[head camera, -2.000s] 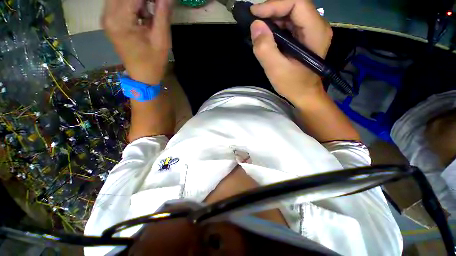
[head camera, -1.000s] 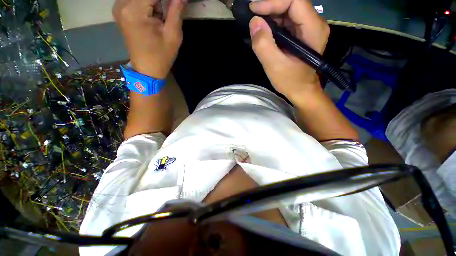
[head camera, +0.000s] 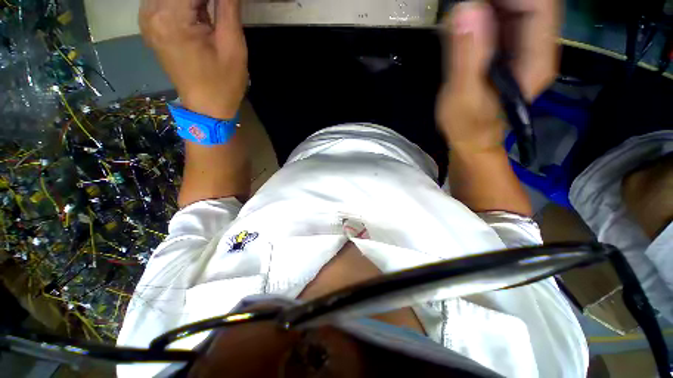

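My right hand (head camera: pixel 491 70), blurred, is closed around the black soldering iron (head camera: pixel 514 111). The handle slants down to the right past my wrist. The iron's tip is not visible. My left hand (head camera: pixel 198 55), with a blue wristband (head camera: pixel 201 125), is at the top left. Its thumb and fingers reach the top edge of the picture, so what is between the fingertips cannot be told. The cream work board (head camera: pixel 339 12) shows as a strip along the top between the hands. No ring board can be made out there.
A heap of wired boards (head camera: pixel 96 199) lies at the left, with part of it in clear plastic (head camera: pixel 29 59). A blue stool (head camera: pixel 550 140) stands below the bench at the right. Another person's sleeve (head camera: pixel 616 181) and a cardboard box (head camera: pixel 612 310) are at the right.
My right hand has moved to the right with the soldering iron, whose handle now stands steeper. My left hand has shifted slightly left. The green piece at the top edge is out of view.
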